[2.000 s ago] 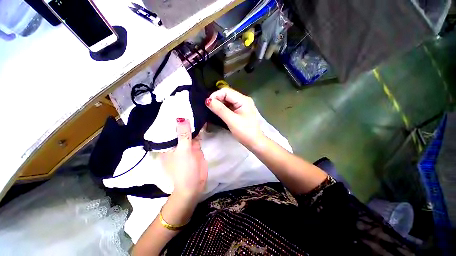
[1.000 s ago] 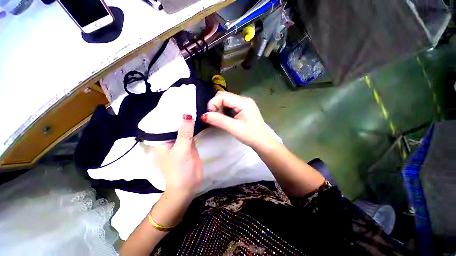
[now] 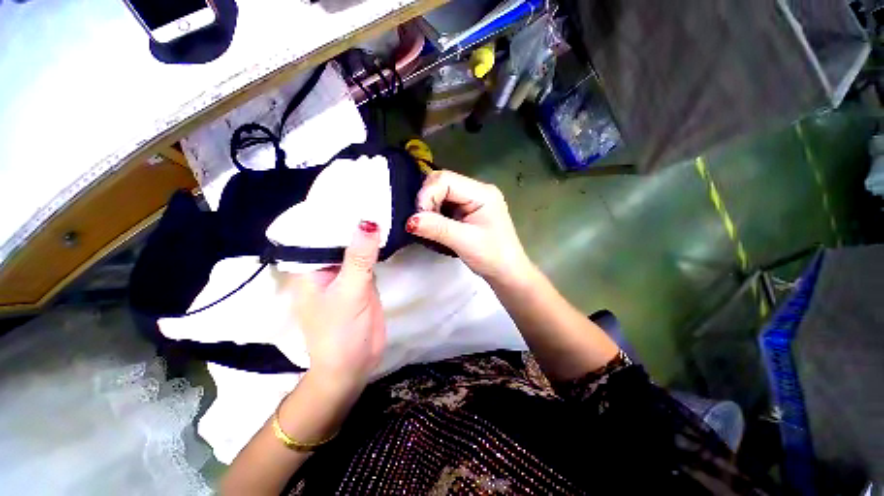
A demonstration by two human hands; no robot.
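Note:
A black garment [image 3: 257, 199] with a white cup lining [image 3: 330, 208] lies over a white lap cloth [image 3: 436, 310]. My left hand [image 3: 341, 315] holds the garment at the lower edge of the cup, thumb on top of the black band, fingers hidden beneath. My right hand [image 3: 470, 221] is at the black fabric right of the cup, thumb and fingertips close together. Whether it pinches fabric, a needle or thread is too small to tell. A thin black cord [image 3: 257, 145] loops at the garment's top near the table edge.
The white-topped table [image 3: 73, 126] with a wooden drawer [image 3: 73, 237] stands at upper left, a phone [image 3: 174, 17] on it. Lace-edged white fabric [image 3: 87, 417] hangs at lower left. A blue tray [image 3: 582, 126] and grey fabric bins [image 3: 712, 77] are at right.
The view has shifted, so table and phone sit higher and further left. My right hand has moved from above the black fabric down to its edge. My left hand keeps its hold.

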